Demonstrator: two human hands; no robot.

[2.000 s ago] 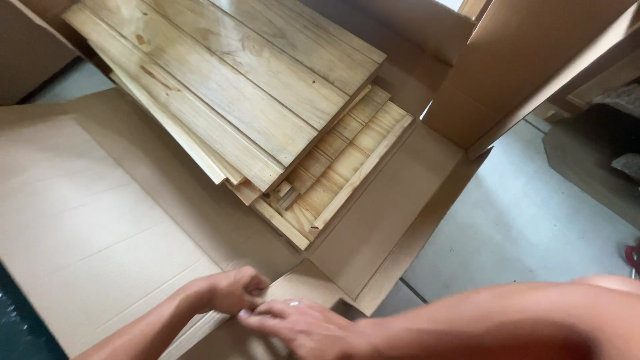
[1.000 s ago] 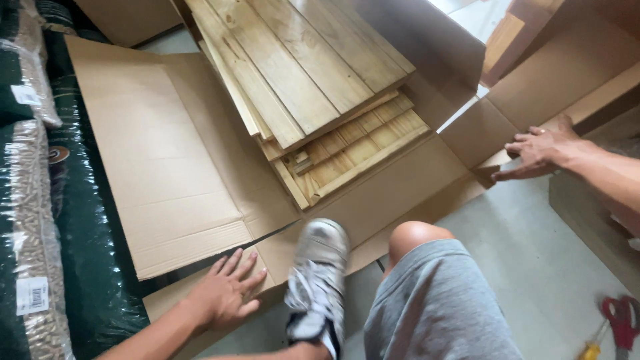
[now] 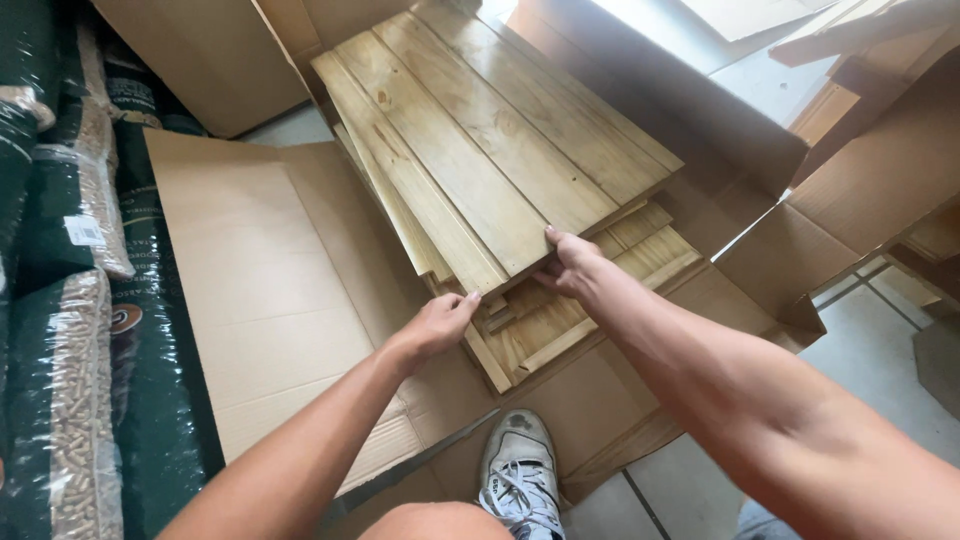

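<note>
A varnished wooden slatted panel [image 3: 495,142] lies on top of a stack inside an unfolded cardboard box [image 3: 255,262]. My left hand [image 3: 442,322] pinches the panel's near left corner between thumb and fingers. Farther right along the same near edge, my right hand [image 3: 574,262] grips it, thumb on top and fingers underneath. Below it, a framed wooden panel [image 3: 555,337] sticks out toward me, with small wood blocks on it partly hidden. Thinner boards [image 3: 397,225] show along the stack's left side.
Green plastic bags of wood pellets [image 3: 82,397] are piled at the left. My sneaker [image 3: 517,472] is on the near cardboard flap. Tall cardboard walls [image 3: 675,112] stand behind and right of the stack, with wooden pieces [image 3: 847,97] at the upper right. Tiled floor [image 3: 675,480] shows at the lower right.
Both hands have left the cardboard flaps, where they were spread apart, and now hold the near edge of the top panel. The scissors seen at the lower right are out of view.
</note>
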